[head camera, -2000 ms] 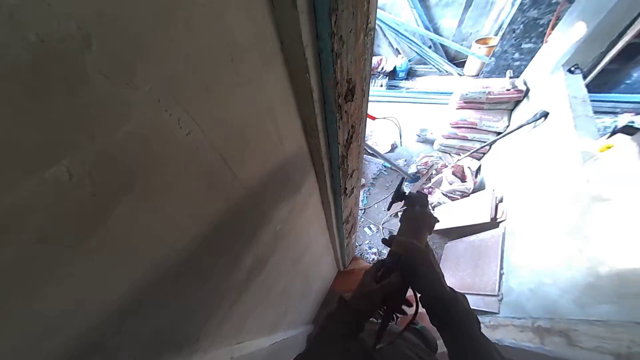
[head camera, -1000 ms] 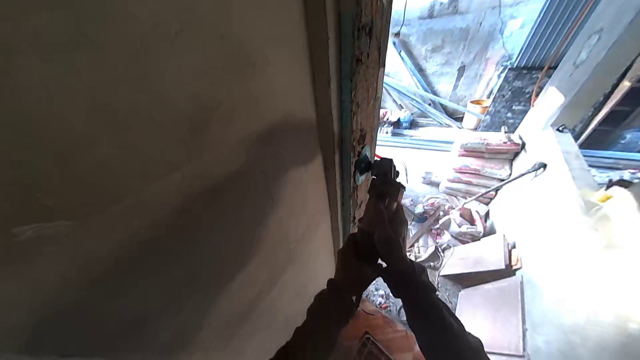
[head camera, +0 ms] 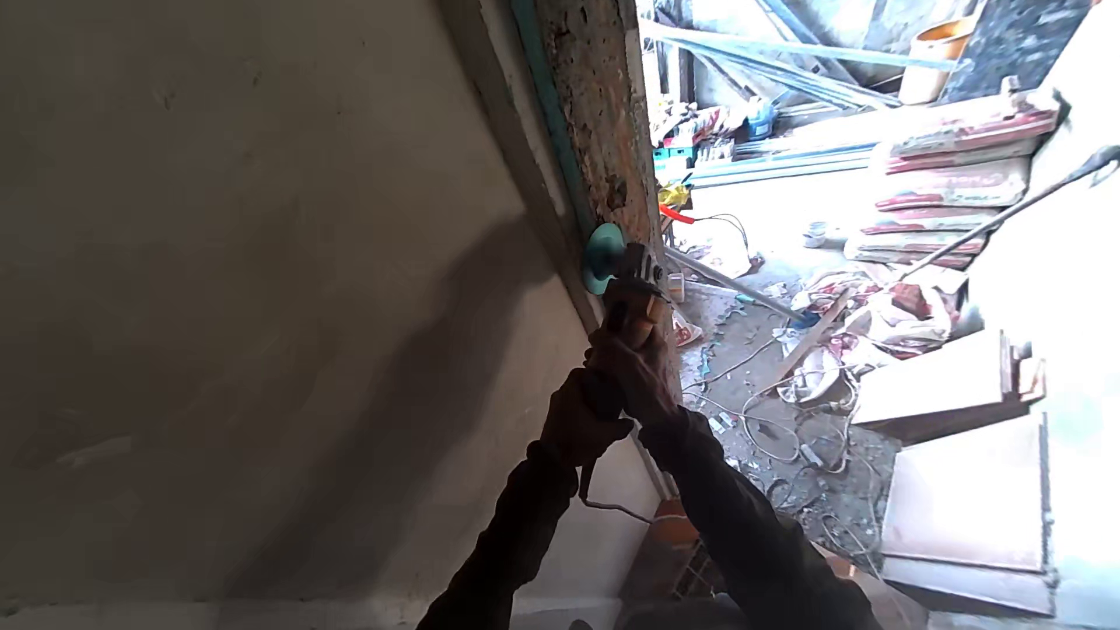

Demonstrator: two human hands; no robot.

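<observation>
An angle grinder (head camera: 637,306) with a round teal disc (head camera: 604,258) is held in both hands in front of the edge of a doorway. My left hand (head camera: 579,424) is closed around the rear of its body, where a power cord (head camera: 612,507) hangs down. My right hand (head camera: 639,372) grips the body nearer the head. The disc is at the teal-edged strip (head camera: 551,105) beside the rough, chipped jamb (head camera: 604,114); whether it touches cannot be told. The plastered wall (head camera: 289,306) lies to the left, with a shadow of the arms on it.
Beyond the opening, cables (head camera: 770,437) and debris lie on the floor. Stacked sacks (head camera: 954,192), square panels (head camera: 967,499), a long pole (head camera: 1006,223), metal lengths (head camera: 787,52) and an orange bucket (head camera: 936,61) stand or lie to the right. An orange object (head camera: 672,522) is below the hands.
Both hands and the grinder have come up from lower beside the opening to the jamb's edge. The disc now shows its broad teal face. The view has shifted somewhat.
</observation>
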